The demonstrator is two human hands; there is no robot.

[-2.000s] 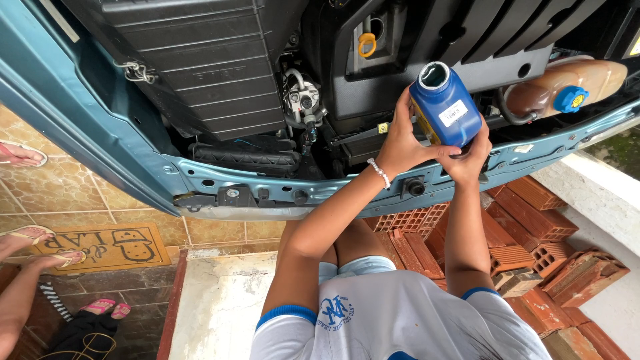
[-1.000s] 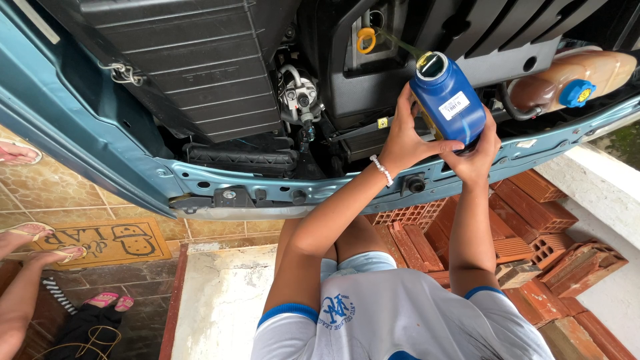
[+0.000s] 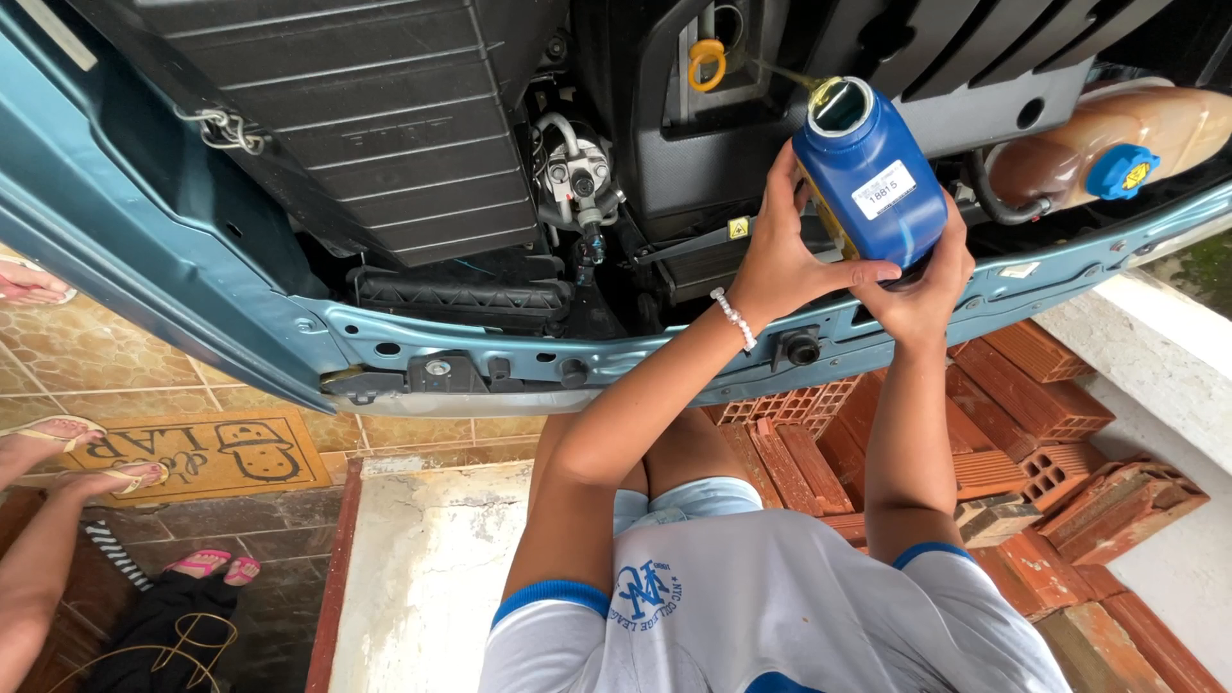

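Observation:
A blue plastic oil bottle (image 3: 890, 192) with a white label is tilted away from me over the front of the engine bay. My left hand (image 3: 794, 255) holds its left side, and a beaded bracelet circles that wrist. My right hand (image 3: 929, 289) grips its lower right side and base. From the uncapped mouth, a thin yellowish stream of liquid runs toward an opening (image 3: 729, 27) in the black engine cover (image 3: 664, 159). Beside this opening is an orange-yellow dipstick ring (image 3: 707, 65). The stream's far end is hard to make out.
A coolant reservoir with a blue cap (image 3: 1122, 171) lies right of the bottle. The car's blue front crossmember (image 3: 616, 332) runs below my hands. Hollow red bricks (image 3: 1030, 385) lie at lower right. Other people's feet (image 3: 58, 438) are at left, near a doormat (image 3: 207, 452).
The bottle's mouth has tipped farther away from me. A thin stream of liquid now shows at the mouth, absent in the earliest frame. Both hands have kept their hold.

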